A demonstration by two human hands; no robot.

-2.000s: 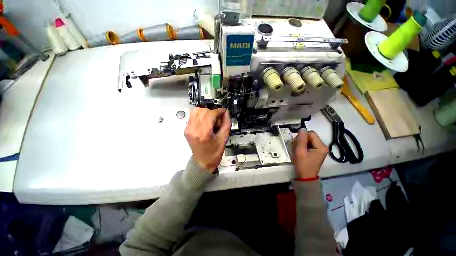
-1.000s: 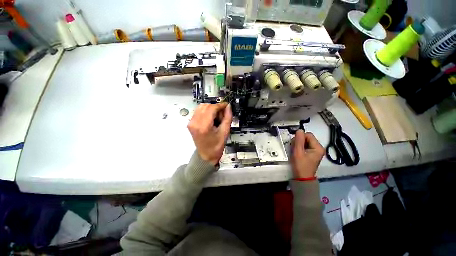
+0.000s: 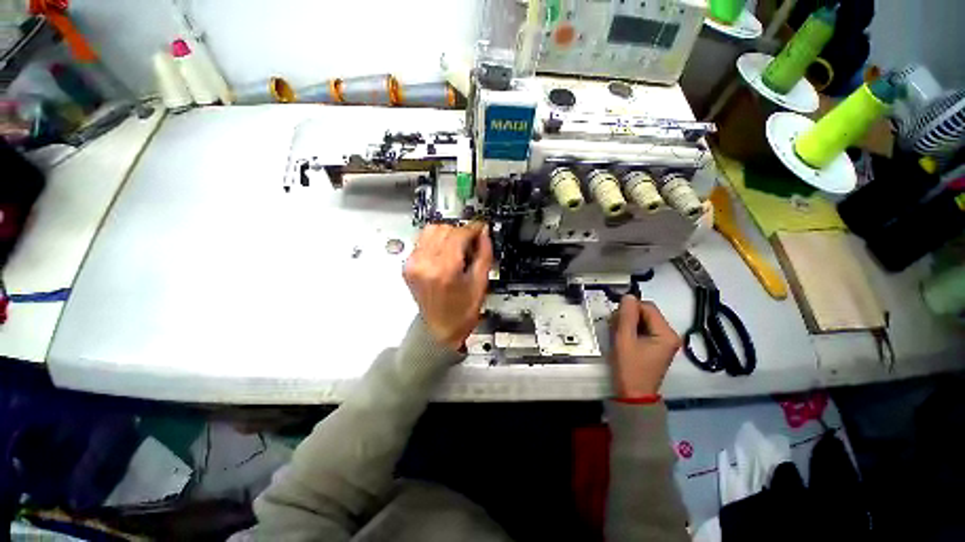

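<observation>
The white overlock machine (image 3: 624,241) stands in front of me with its front opened. Its dark needle and looper area (image 3: 513,228) shows left of centre, and the pale metal cloth plate (image 3: 550,323) lies low in front. My left hand (image 3: 450,275) is at the left side of the needle area, thumb and fingertips pinched together. My right hand (image 3: 642,344) is at the right end of the plate, thumb and finger also pinched. No thread or tool can be made out between the fingers of either hand.
Black-handled shears (image 3: 720,328) lie right of my right hand, with a yellow-orange handled tool (image 3: 749,249) and a tan pad (image 3: 829,284) beyond. Neon thread cones (image 3: 841,127) stand behind right. A long metal attachment (image 3: 376,159) extends left. White cones (image 3: 198,74) stand at back left.
The camera view has shifted, showing more of the machine's top panel. Both hands stay at nearly the same places on the machine, still pinched.
</observation>
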